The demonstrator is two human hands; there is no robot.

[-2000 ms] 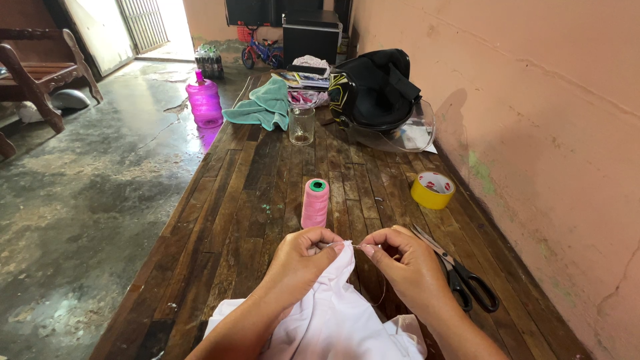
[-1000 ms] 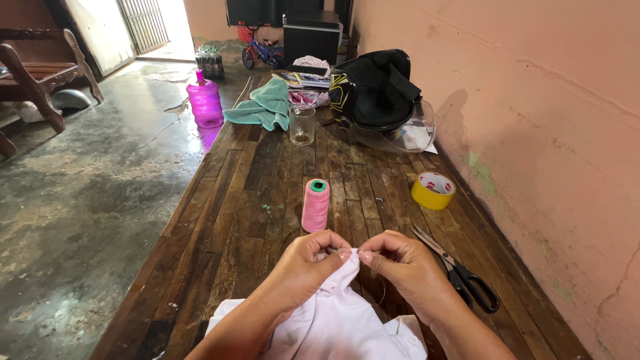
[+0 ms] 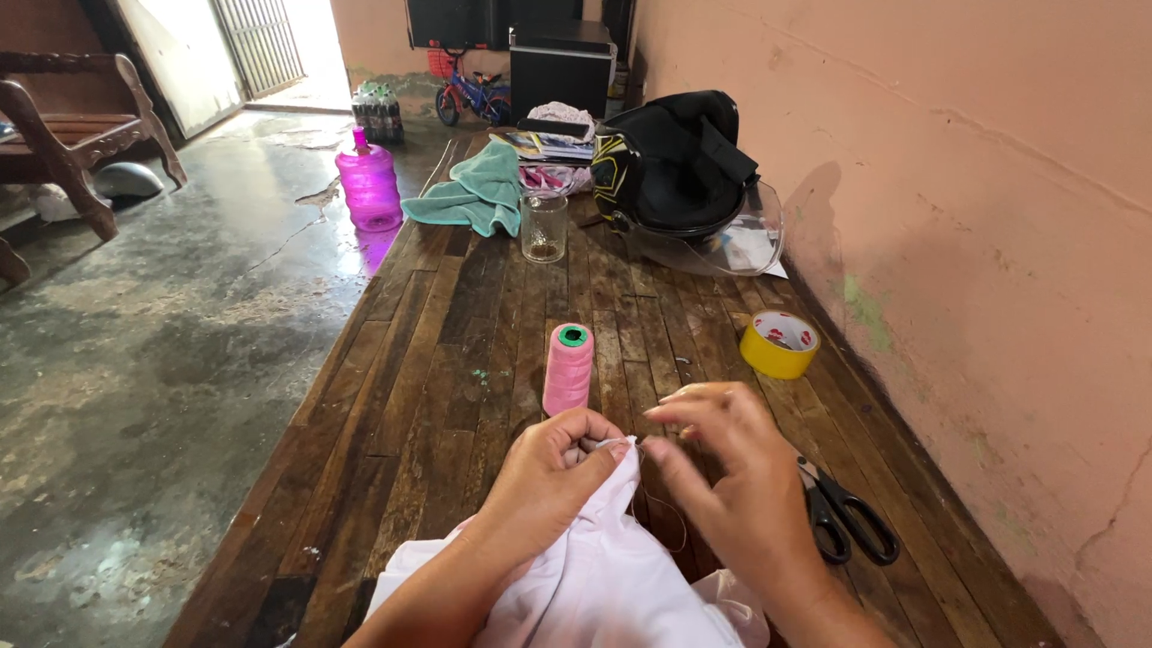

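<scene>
My left hand (image 3: 558, 477) pinches a gathered point of white cloth (image 3: 589, 576) between thumb and fingers. Just right of that point, my right hand (image 3: 733, 468) has its thumb and fingers apart, slightly blurred, with nothing seen between them. A thin thread (image 3: 670, 513) loops down from the pinched cloth; no needle can be made out. Beyond my left hand a spool of pink thread (image 3: 569, 369) with a green core stands upright. Black-handled scissors (image 3: 850, 517) lie to the right, their blades partly hidden behind my right hand. The cloth hangs toward me over the near part of the table.
On the wooden table (image 3: 405, 378) are a roll of yellow tape (image 3: 778, 346), a glass jar (image 3: 544, 232), a teal towel (image 3: 477, 193) and a black helmet (image 3: 675, 171) with a clear visor. A pink wall (image 3: 972, 225) borders the right side. A purple water jug (image 3: 369, 189) stands on the floor at left.
My right thumb and fingers, closed together at the cloth's point a second ago, have parted and moved slightly right of it. My left hand keeps its pinch.
</scene>
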